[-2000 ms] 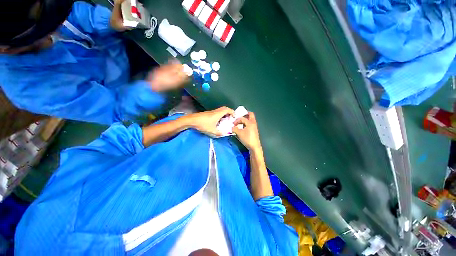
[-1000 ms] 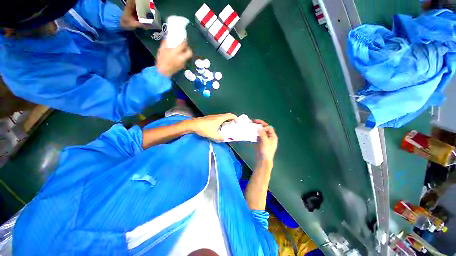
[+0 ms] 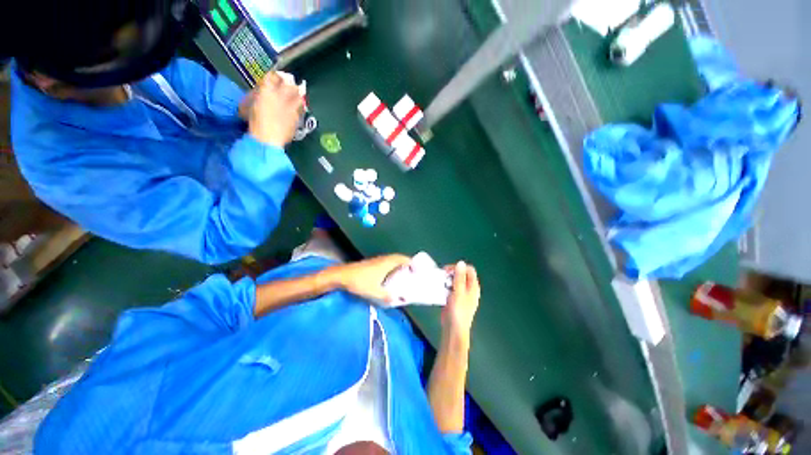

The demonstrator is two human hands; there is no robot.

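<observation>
A small white carton or inner tray [image 3: 418, 284] is held between my two hands over the near edge of the green bench. A white flap or paper sticks up at its top. My left hand [image 3: 378, 278] grips its left end. My right hand [image 3: 461, 289] holds its right end with the fingertips. The carton's contents cannot be made out. Beyond my hands, a loose pile of white and blue discs [image 3: 365, 197] lies on the bench. Several white cartons with red bands [image 3: 391, 131] stand in a cluster farther back.
At left, a person in a blue smock [image 3: 204, 169] holds something white near a digital scale [image 3: 298, 22]. A green scrap [image 3: 330, 142] and pale strip [image 3: 325, 163] lie near the discs. A black lump [image 3: 554, 416] is on the bench. Beyond the metal rail [image 3: 569, 160] lie blue garments [image 3: 685, 169] and bottles.
The view has shifted, showing the scale. The neighbour's hands have come together near the scale, and the white pouch no longer lies on the bench. My hands still hold the carton, now seen extended between them.
</observation>
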